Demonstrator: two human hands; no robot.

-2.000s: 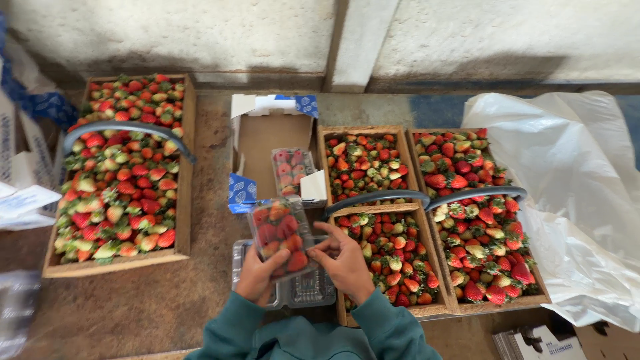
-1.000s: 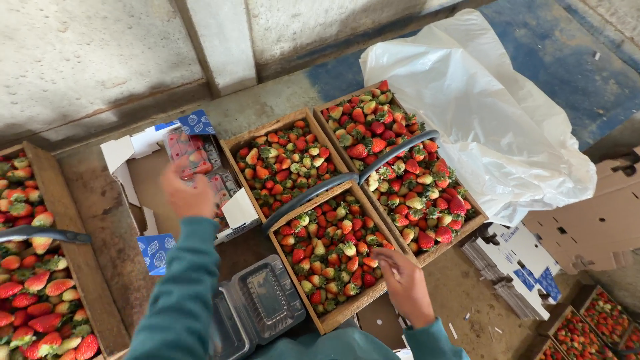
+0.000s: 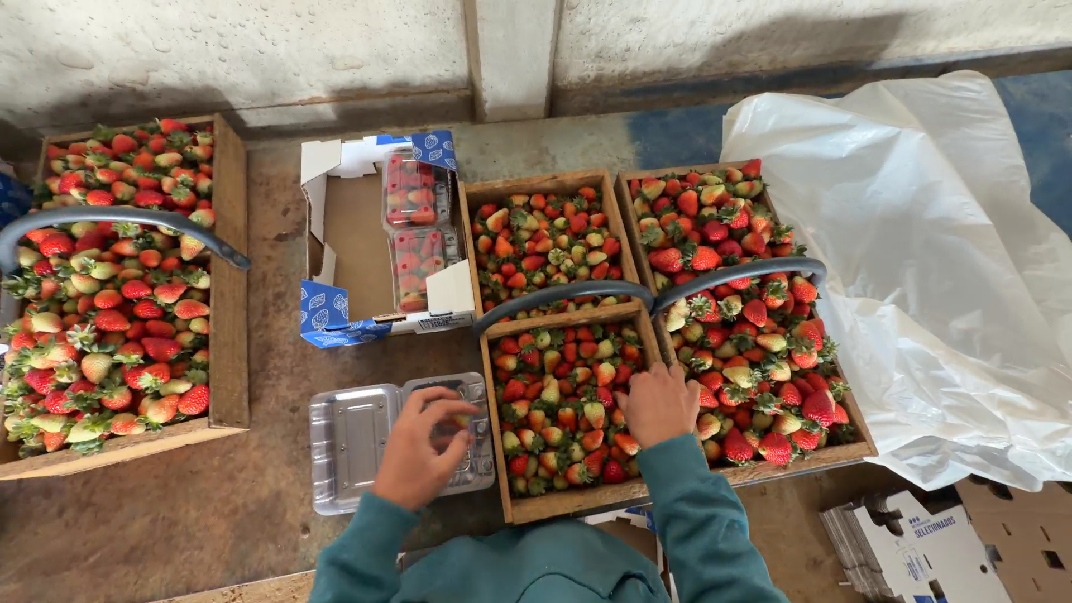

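My left hand (image 3: 425, 448), fingers curved and apart, hovers over an open clear plastic clamshell punnet (image 3: 356, 448); something small and reddish shows behind its fingers, too hidden to tell whether it is held. My right hand (image 3: 662, 404) reaches down at the right edge of a wooden crate of strawberries (image 3: 578, 502); its fingertips are partly hidden, so a grip on a berry cannot be told. Behind the punnet lies a white and blue cardboard tray (image 3: 322, 306), where two closed punnets of strawberries (image 3: 412, 188) line the right side.
A handled wooden crate of strawberries (image 3: 230, 335) stands at the left. Two more handled crates, one at the back (image 3: 536, 180) and one at the right (image 3: 858, 431), adjoin the near crate. White plastic sheeting (image 3: 913, 251) lies at the right, with flat cardboard boxes (image 3: 930, 544) below.
The filled punnet held two seconds ago is out of my hands, and the tray now holds two. My left hand has moved from the tray to the open punnet.
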